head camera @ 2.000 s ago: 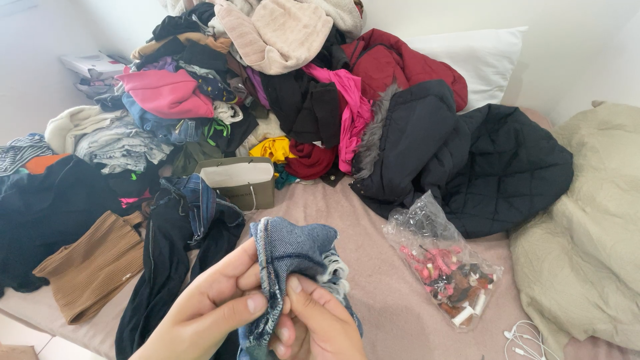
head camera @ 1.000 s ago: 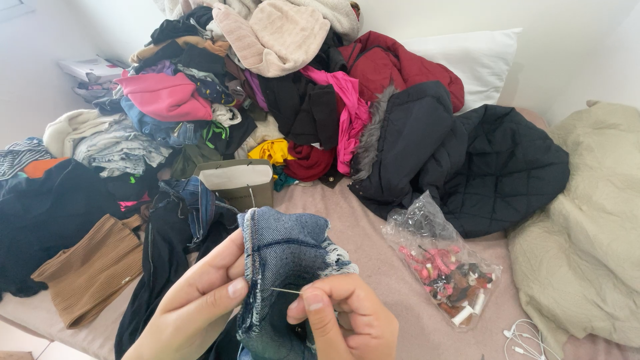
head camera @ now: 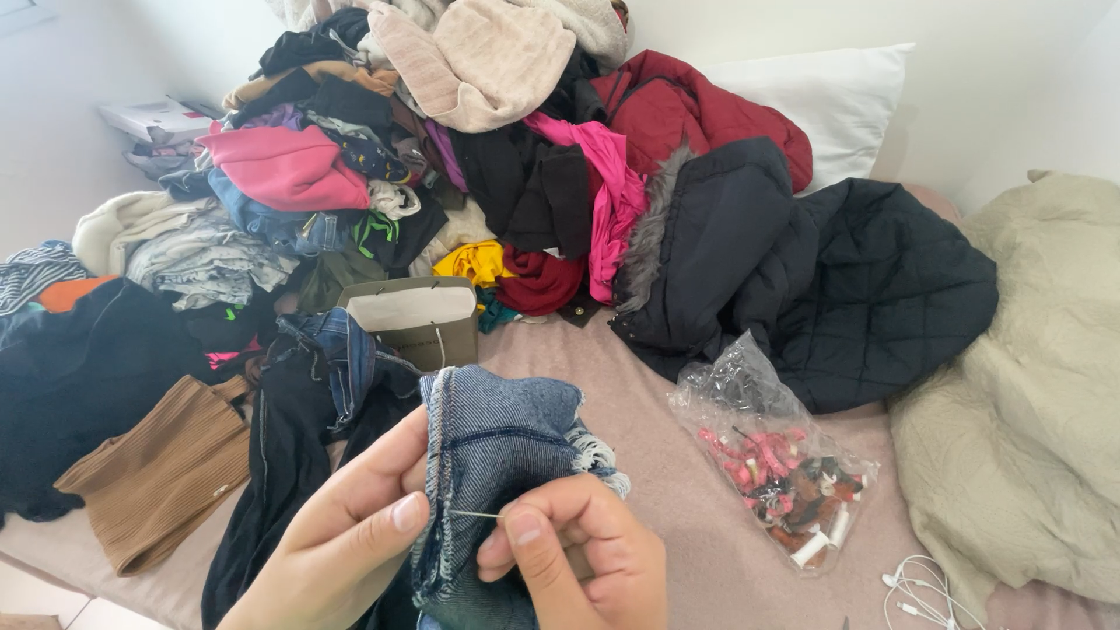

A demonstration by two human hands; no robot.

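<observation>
A piece of blue denim with a frayed right edge and a stitched seam on its left is held up at the lower middle. My left hand grips it along the seam, thumb in front and fingers behind. Between the thumb and forefinger of my right hand is a thin sewing needle, pointing left, its tip at the seam. Whether the tip is in the cloth, I cannot tell. The lower part of the denim is partly hidden by my hands.
Behind lies a large heap of clothes with a paper bag before it. Dark padded coat, clear plastic bag of thread and small items, white earphones and beige bedding are to the right. Brown ribbed garment lies left.
Two seconds ago both hands were close together on the folded denim. Now the denim is spread more open, and the needle shows in my right hand at the seam.
</observation>
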